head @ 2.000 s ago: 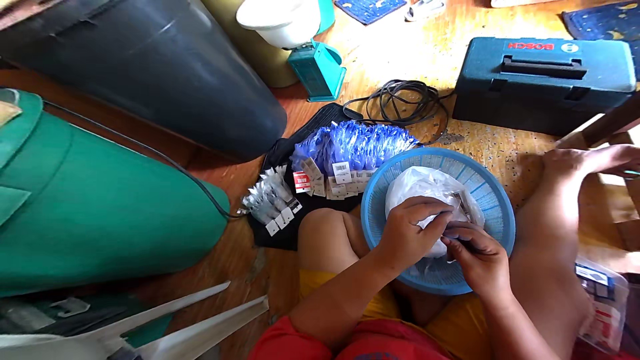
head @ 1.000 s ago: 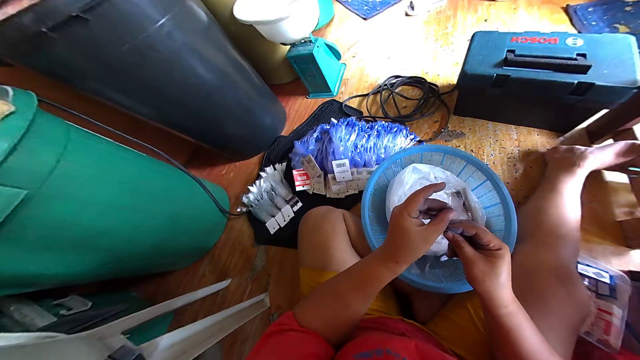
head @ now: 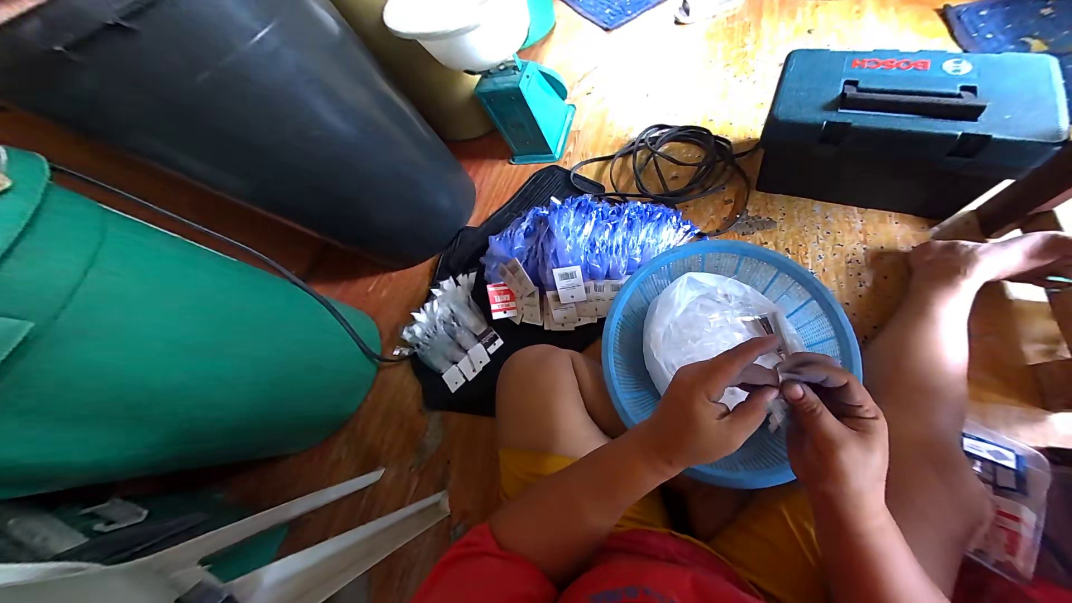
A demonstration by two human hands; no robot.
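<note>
A blue plastic basket (head: pixel 624 377) sits between my legs with a clear plastic bag (head: pixel 691 322) inside. Above its right part, my left hand (head: pixel 712 402) meets my right hand (head: pixel 837 427). The right fingers pinch a small, pale item (head: pixel 785 377), too small to identify. My left thumb and forefinger are close beside it, and whether they grip it is unclear. Beyond the basket, blue-tinted plastic packets (head: pixel 611 239) with paper tags lie in a pile on a black mat (head: pixel 536 347). Clear packets with tags (head: pixel 452 322) lie to their left.
A Bosch tool case (head: pixel 904 159) stands at the right behind a coiled black cable (head: pixel 670 163). A green scale (head: pixel 528 109) carries a white bowl (head: pixel 469 29). Large black (head: pixel 276 126) and green (head: pixel 167 335) containers occupy the left. A clear plastic box (head: pixel 1009 502) lies beside my right leg.
My left fingers, raised and spread a second ago, have come down closer to my right fingertips. Both hands remain over the basket.
</note>
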